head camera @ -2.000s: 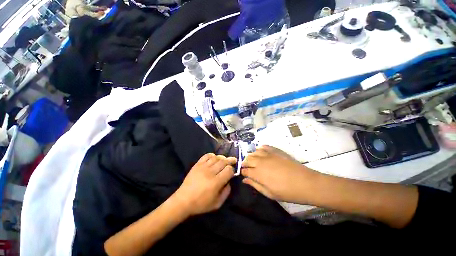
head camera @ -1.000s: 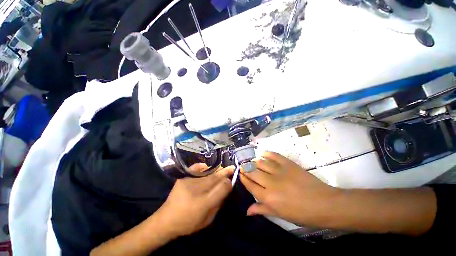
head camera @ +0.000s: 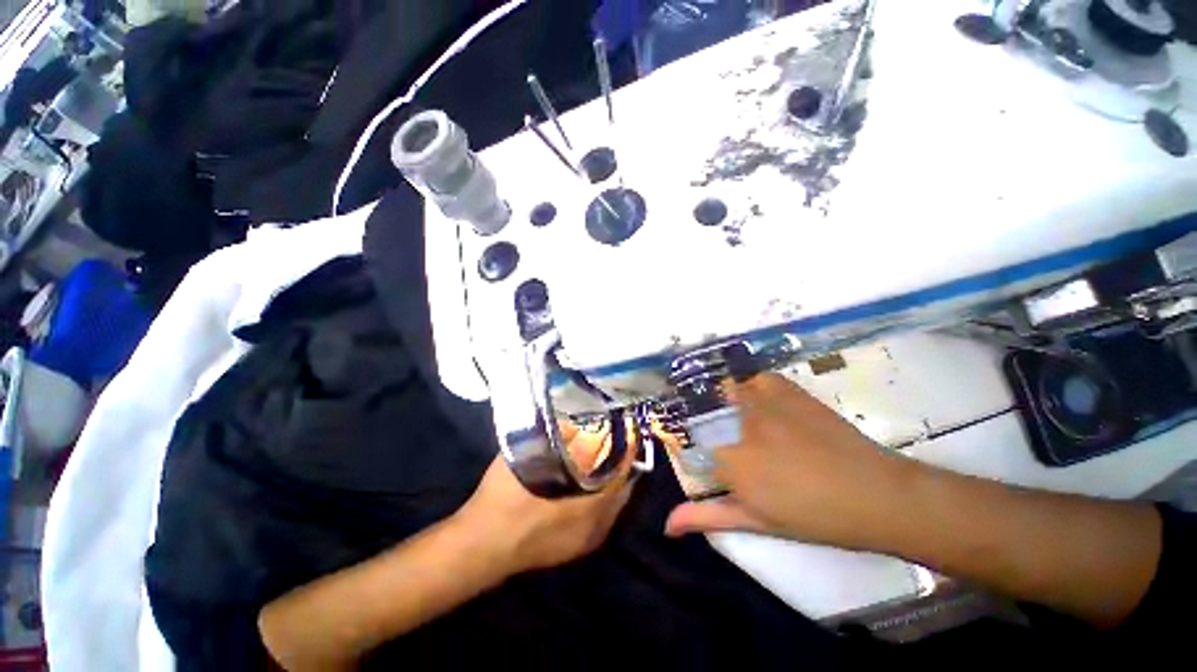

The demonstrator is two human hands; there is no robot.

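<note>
The white sewing machine head [head camera: 735, 250] with a blue stripe fills the upper right. The black garment [head camera: 315, 446] lies left of and below it. A short white piping end [head camera: 643, 456] shows at the needle area. My left hand [head camera: 558, 505] lies on the black cloth, its fingertips partly hidden behind the curved metal guard [head camera: 528, 427]. My right hand [head camera: 788, 460] reaches to the needle area from the right, thumb apart, fingertips partly hidden by the machine head. What the fingertips hold is not clear.
A black phone-like device [head camera: 1083, 400] lies on the table at the right. White fabric [head camera: 112, 486] curves down the left side. More black cloth [head camera: 282, 99] with a white line lies behind the machine. Blue material [head camera: 105, 322] is at the far left.
The view has moved closer to the machine head. My right hand has moved up against the needle area, and its fingertips have gone behind the head. My left hand has shifted slightly beneath the guard.
</note>
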